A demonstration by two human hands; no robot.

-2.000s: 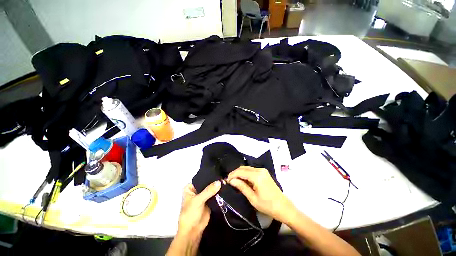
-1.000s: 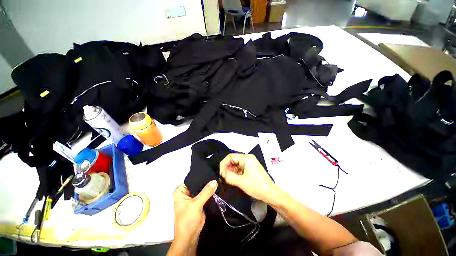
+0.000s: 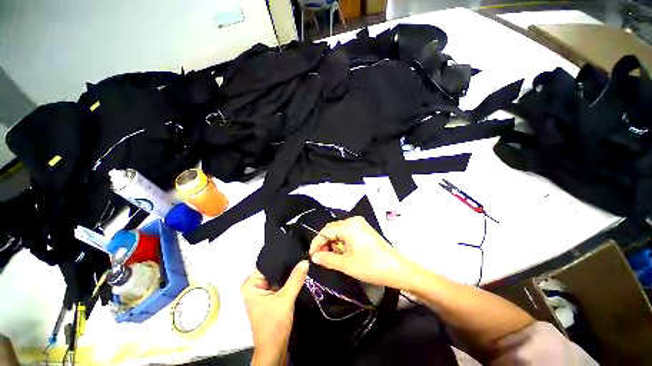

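A black fabric piece [image 3: 286, 239] hangs at the table's front edge, with a pale curved line near its top and thin pale cords [image 3: 336, 300] hanging on it. My left hand [image 3: 275, 297] pinches the piece between thumb and fingers at its left side. My right hand [image 3: 350, 246] is just right of the left thumb, fingers closed together. A thin pale line sticks out from the right fingertips to the upper left; I cannot tell what it is. A small yellowish spot shows between those fingers. The fabric under the fingertips is hidden.
Black bags and straps [image 3: 336, 107] lie across the table's back, more black goods [image 3: 593, 136] at right. Red-black snips [image 3: 463, 196] lie right of the hands. At left are a blue tray [image 3: 171, 264], orange jar [image 3: 202, 193], spray can [image 3: 139, 191], blue cup [image 3: 184, 218] and tape roll [image 3: 194, 310]. An open carton [image 3: 600, 286] stands lower right.
My right hand has turned over the piece, and a thin pale line now shows at its fingertips. My left hand keeps its pinch. The camera view has shifted.
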